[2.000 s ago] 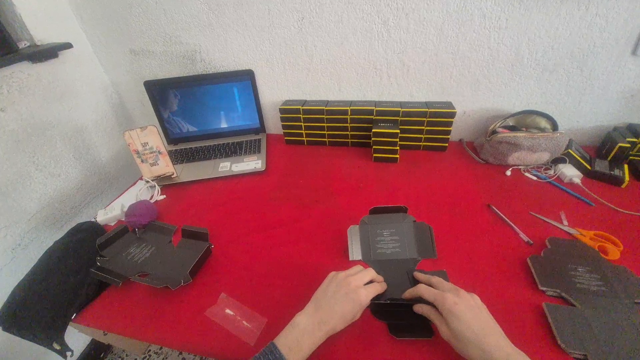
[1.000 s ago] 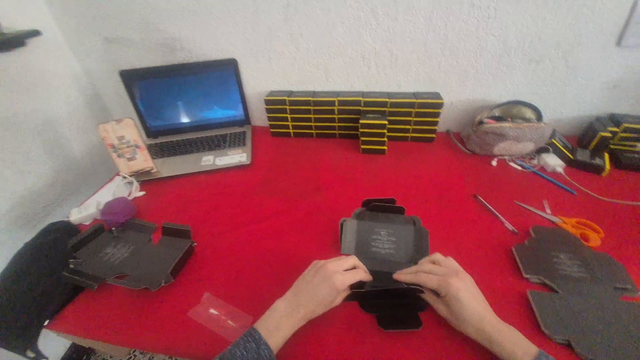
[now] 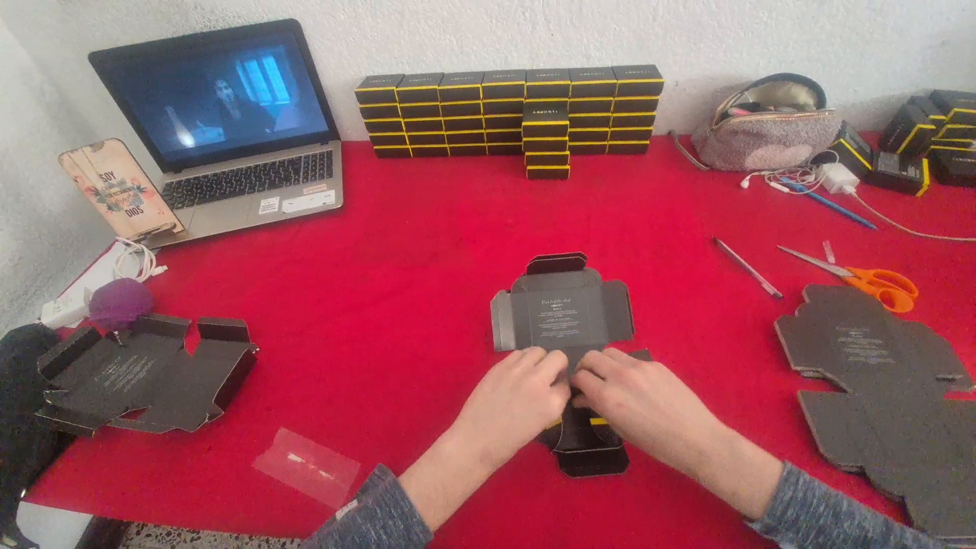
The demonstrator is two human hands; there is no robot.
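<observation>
A black cardboard box blank (image 3: pixel 560 305) with printed text lies partly folded on the red cloth. My left hand (image 3: pixel 526 396) and my right hand (image 3: pixel 625 389) meet over its lower middle, fingers bent and pinching the card there. Their fingertips hide the part they grip. Beyond the hands the printed panel lies with its side flaps spread. Below them, the lower panel shows raised flaps with yellow edges.
At right lie stacked flat blanks (image 3: pixel 862 343), orange-handled scissors (image 3: pixel 884 286) and a pen (image 3: pixel 747 267). Another blank (image 3: pixel 122 374) and a plastic piece (image 3: pixel 307 467) lie left. Behind stand a laptop (image 3: pixel 252 183), stacked black-yellow boxes (image 3: pixel 503 110) and a pouch (image 3: pixel 770 137).
Both hands have drawn close together over the lower middle of the blank; earlier they were farther apart along its fold. The upper panel, tilted up one second ago, now lies flatter.
</observation>
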